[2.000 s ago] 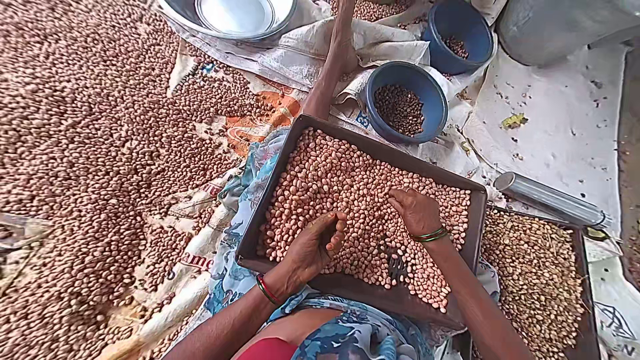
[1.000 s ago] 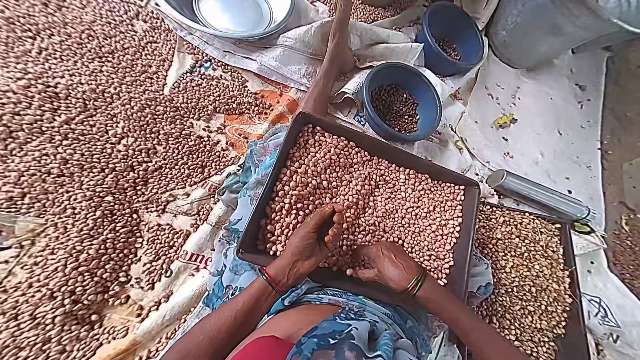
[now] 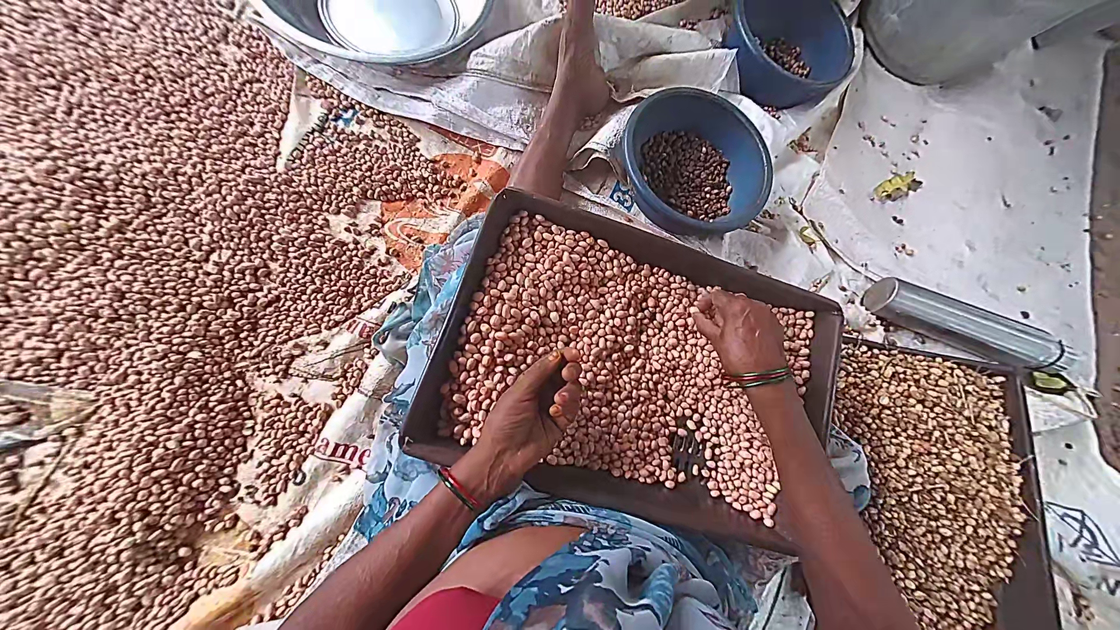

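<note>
A dark rectangular tray (image 3: 542, 479) lies tilted on my lap, filled with a layer of pinkish-brown nuts or beans (image 3: 612, 332). My left hand (image 3: 529, 411) hovers over the left part of the tray, fingers curled with thumb and fingertips close together; whether a nut is between them I cannot tell. Over the right part, my right hand (image 3: 742, 331) is bent down at the nuts, its fingertips partly hidden. A dark slotted patch of the tray floor shows near the lower edge, between the hands.
Beyond the tray stand two blue tubs (image 3: 759, 179) (image 3: 840, 66) with darker nuts. A second tray (image 3: 1037, 525) of paler pieces is at right, below a metal cylinder (image 3: 971, 324). Nuts (image 3: 175, 219) cover the sheets at left. A metal basin (image 3: 376, 54) and a bare foot (image 3: 577, 87) are ahead.
My right hand has moved from the tray's near edge, beside my left hand, out to the right part of the nuts. My left hand has stayed over the left part.
</note>
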